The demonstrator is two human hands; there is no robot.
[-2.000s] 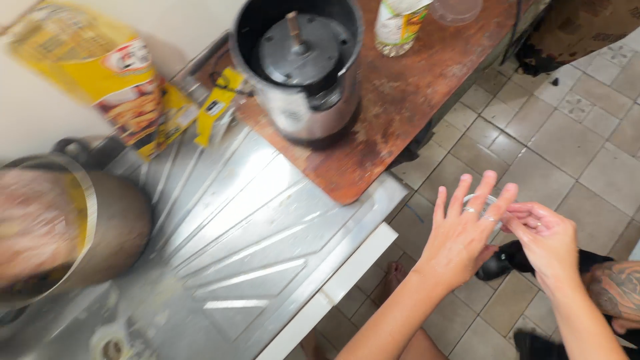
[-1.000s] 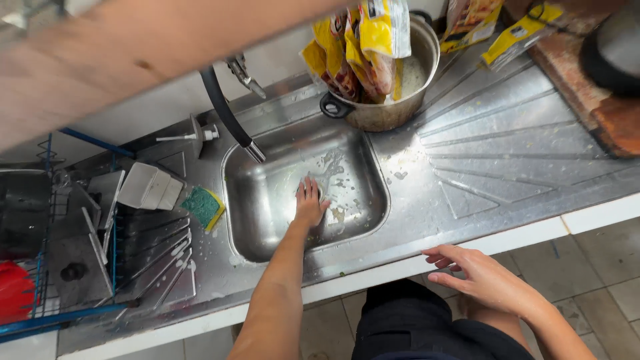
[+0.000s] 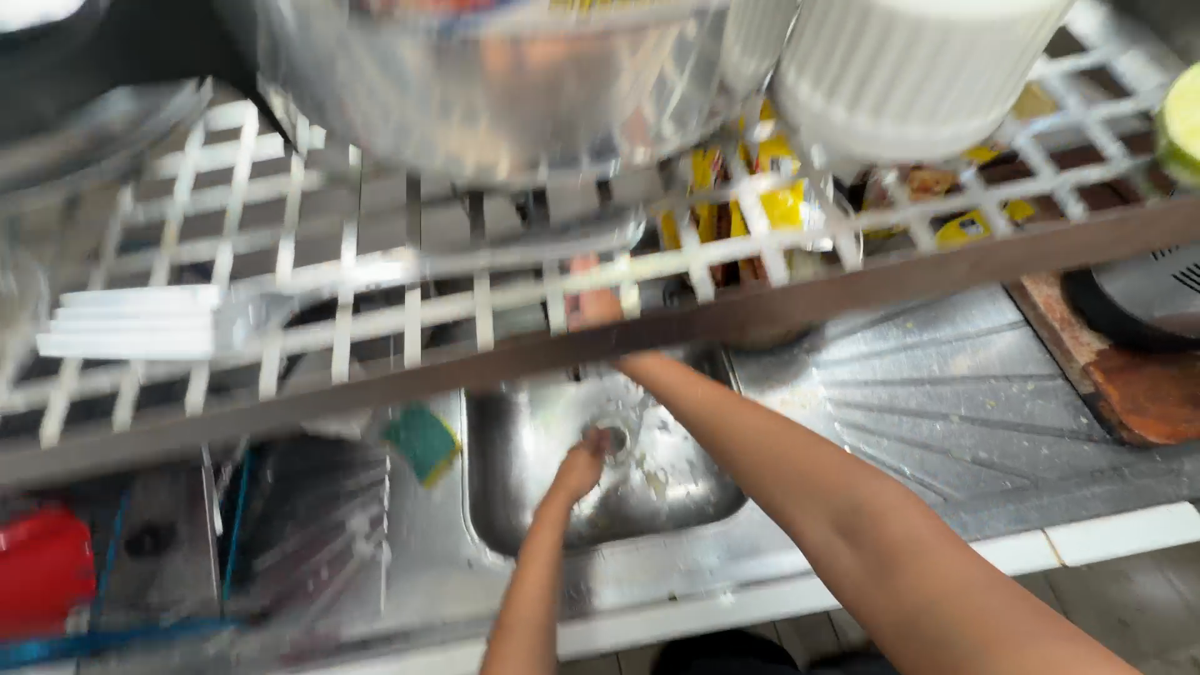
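My left hand (image 3: 583, 466) is low in the stainless steel sink (image 3: 525, 516), at a small round rim or drain (image 3: 614, 441); whether it grips anything there is unclear. Beyond it, my right hand (image 3: 592, 295) reaches to the back of the sink, partly hidden behind a white lattice shelf (image 3: 483, 300). The tap seen earlier is hidden behind the shelf, so what the right hand touches cannot be told. A green and yellow sponge (image 3: 422, 442) lies at the left edge of the sink.
The shelf's brown front edge (image 3: 562, 352) crosses the view above the sink, bearing a clear container (image 3: 506, 84), a ribbed white cup (image 3: 909, 75) and a cut lime (image 3: 1183, 122). Yellow packets (image 3: 773, 202) show behind. A red item (image 3: 47, 567) is left, a reddish board (image 3: 1148, 394) right.
My right hand has moved from the counter's front edge to behind the sink. My left hand stays in the sink. The view has shifted, bringing the shelf in front.
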